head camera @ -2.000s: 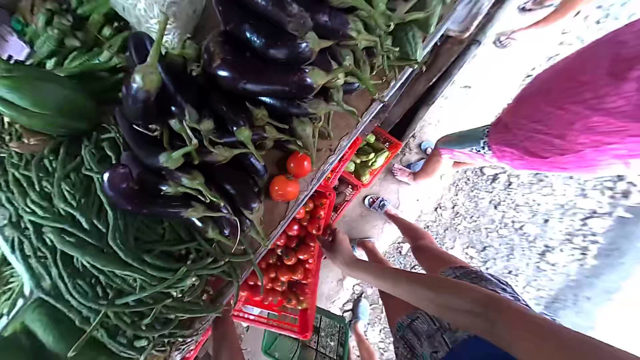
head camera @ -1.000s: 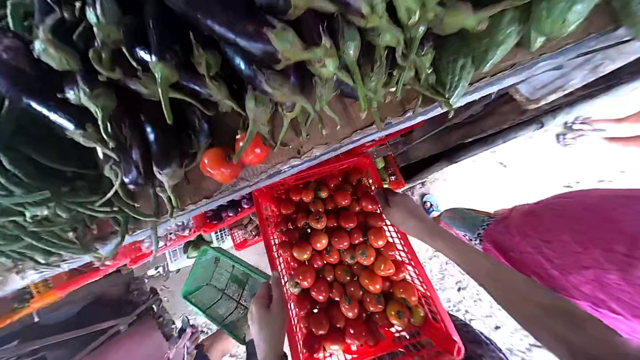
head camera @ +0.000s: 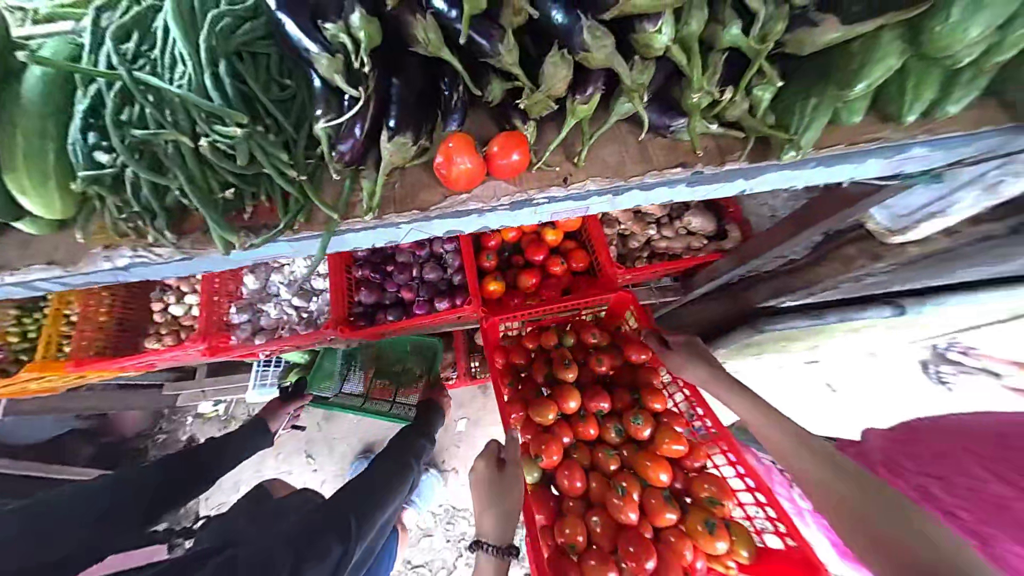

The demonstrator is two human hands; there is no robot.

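Note:
A red plastic crate (head camera: 740, 460) full of red tomatoes (head camera: 596, 416) reaches from the lower right up to the stall. My left hand (head camera: 496, 480), with a dark beaded bracelet at the wrist, grips its left wall. My right hand (head camera: 684, 360) holds the far part of its right wall, fingers partly hidden by the rim. The crate's far end touches or nearly touches a lower red crate of tomatoes (head camera: 534, 264). Two loose tomatoes (head camera: 460, 162) lie on the shelf edge above, below the eggplants (head camera: 400, 104).
Under the shelf edge (head camera: 400, 222) stand red crates of onions (head camera: 410, 276), garlic (head camera: 280, 298) and ginger (head camera: 668, 232). At left, a person in dark sleeves (head camera: 392, 472) holds an empty green crate (head camera: 376, 368). Another person in pink (head camera: 936, 480) is at right. Long beans (head camera: 192, 104) hang over the shelf.
The view has swung considerably. Two seconds ago my right hand was at the tomato crate, low beside the stall; the crate is now raised between both hands. The green crate is now in the other person's hands.

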